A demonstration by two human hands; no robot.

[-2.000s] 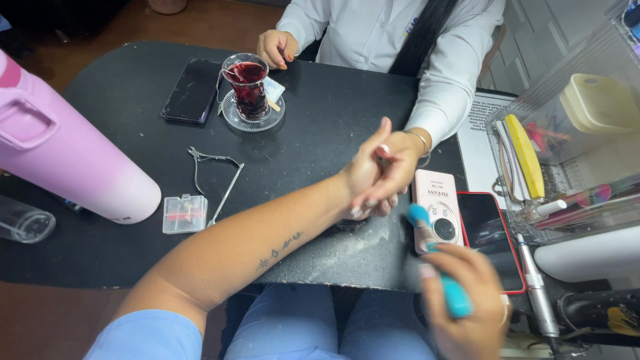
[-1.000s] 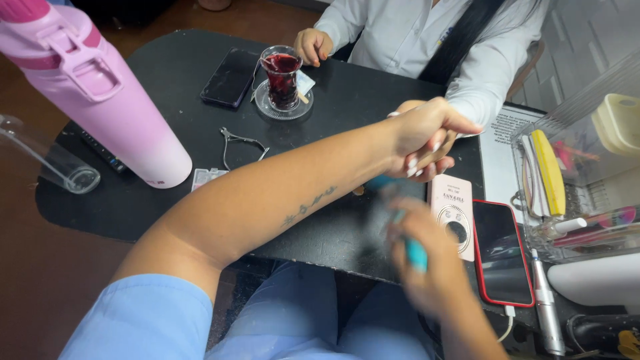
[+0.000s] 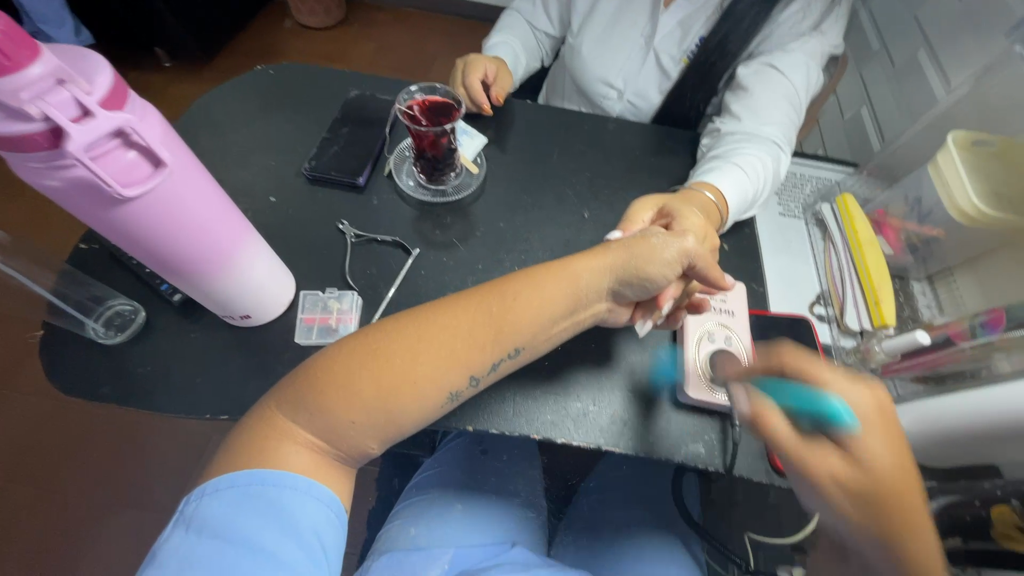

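My left hand (image 3: 652, 276) is clasped with the hand of a person (image 3: 680, 216) who sits across the black table in a white shirt. Blurred by motion, my right hand (image 3: 824, 424) grips a turquoise-handled brush (image 3: 804, 404), whose blue head shows as a smear just below the joined hands. Under that brush lies a pink nail drill control unit (image 3: 714, 344) with a round dial. A phone with a red edge (image 3: 788, 328) is partly hidden behind my right hand. Left of my forearm are metal cuticle nippers (image 3: 376, 237) and a small clear compartment box (image 3: 328, 318).
A tall pink bottle (image 3: 184, 208) stands at the left by a clear glass (image 3: 116, 318). Farther back are a dark phone (image 3: 348, 140) and a glass of red drink (image 3: 433, 136) on a saucer. At the right, a clear organizer (image 3: 920, 376) holds nail files (image 3: 864, 260) and bottles.
My right hand has moved with the brush, now toward the right of the clasped hands. My left hand is turned differently in the other person's hold than one second ago.
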